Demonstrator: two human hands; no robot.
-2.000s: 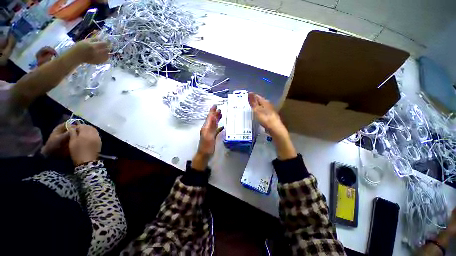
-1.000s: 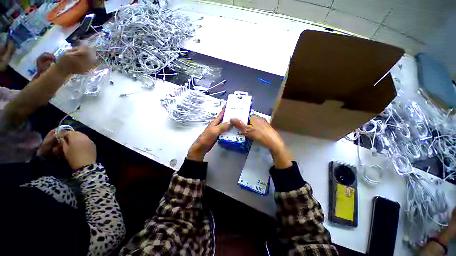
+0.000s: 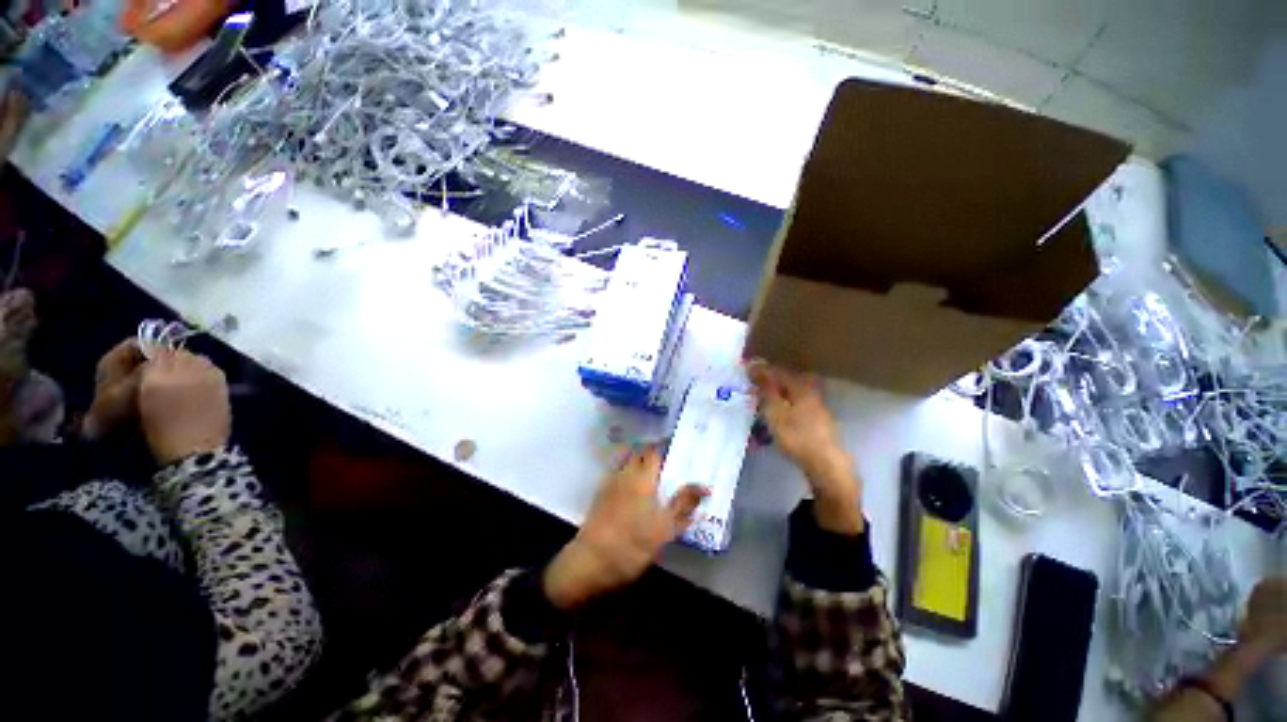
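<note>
A slim white retail box with blue edges lies in front of me, just right of a stack of retail boxes. My left hand grips its lower left side, thumb over the lower end of the white face. My right hand has its fingers at the upper right edge of the same box, so the box is between my hands. How far the right fingers reach under it is hidden. The open brown shipping carton stands behind my right hand, flap up.
A small cable bunch lies left of the stack. Cable heaps lie at far left and right. A smartphone with a yellow panel and a black smartphone lie at right. Neighbours' hands show left and right.
Both hands have left the stack and moved to the single box at its right. The stack now sits slightly tilted, its side showing. The view has shifted a little.
</note>
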